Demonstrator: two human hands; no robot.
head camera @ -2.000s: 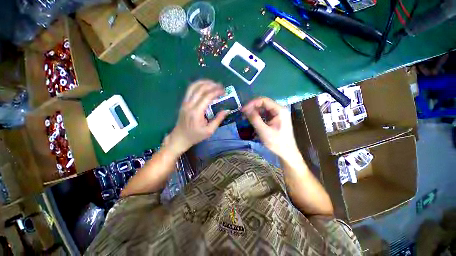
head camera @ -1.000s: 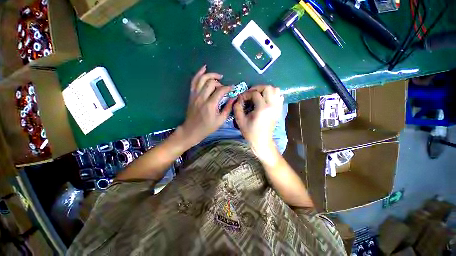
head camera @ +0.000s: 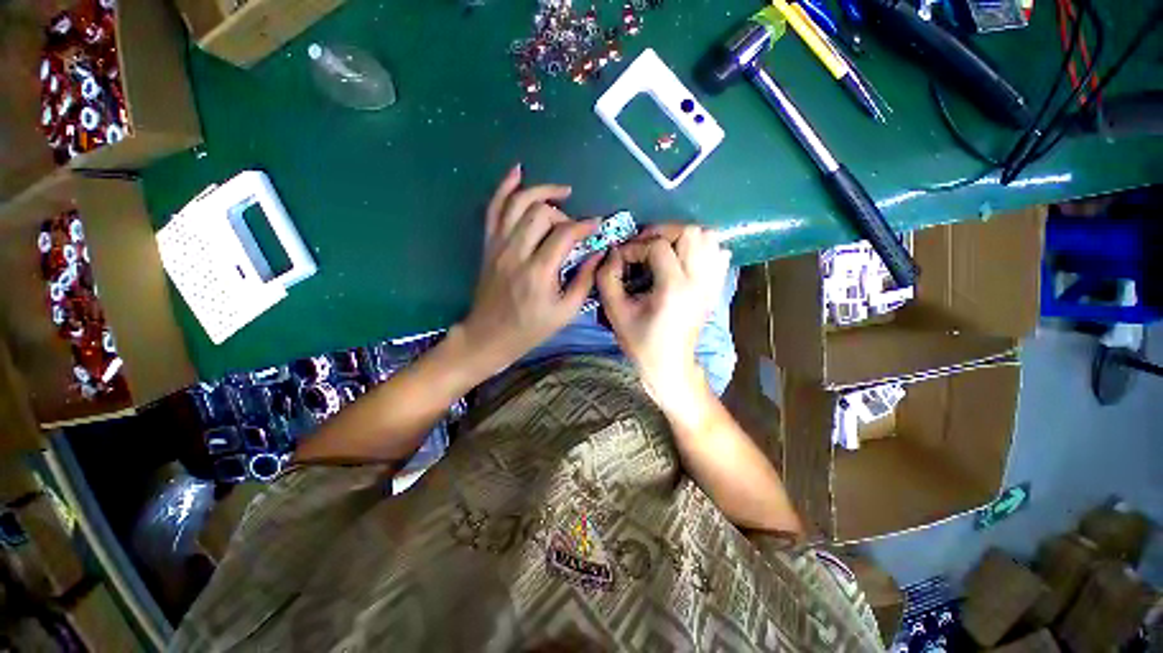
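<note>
A small inner housing with a pale blue-green circuit board (head camera: 615, 230) is held just over the bench's front edge, mostly hidden by the fingers. My left hand (head camera: 527, 271) grips its left side between thumb and fingers. My right hand (head camera: 663, 291) is at its right side, thumb and fingertips pinched together around something small and dark (head camera: 636, 273), too small to name. A white front frame (head camera: 661, 117) with a large window and round dark holes lies flat on the green mat beyond my hands, a tiny copper-coloured piece inside its window.
Hammer (head camera: 829, 166), yellow pen (head camera: 832, 58) and black-handled tool (head camera: 950, 58) lie back right. Copper-coloured fittings (head camera: 574, 49) lie at the back, a clear bottle (head camera: 352, 77) back left. White panels (head camera: 211, 274) with a frame on top lie left. Cartons (head camera: 925, 453) stand right, others (head camera: 160, 300) left.
The view has moved closer to the bench. My right hand has come in from the right to the housing and pinches at it. The housing is now tilted, its board side showing.
</note>
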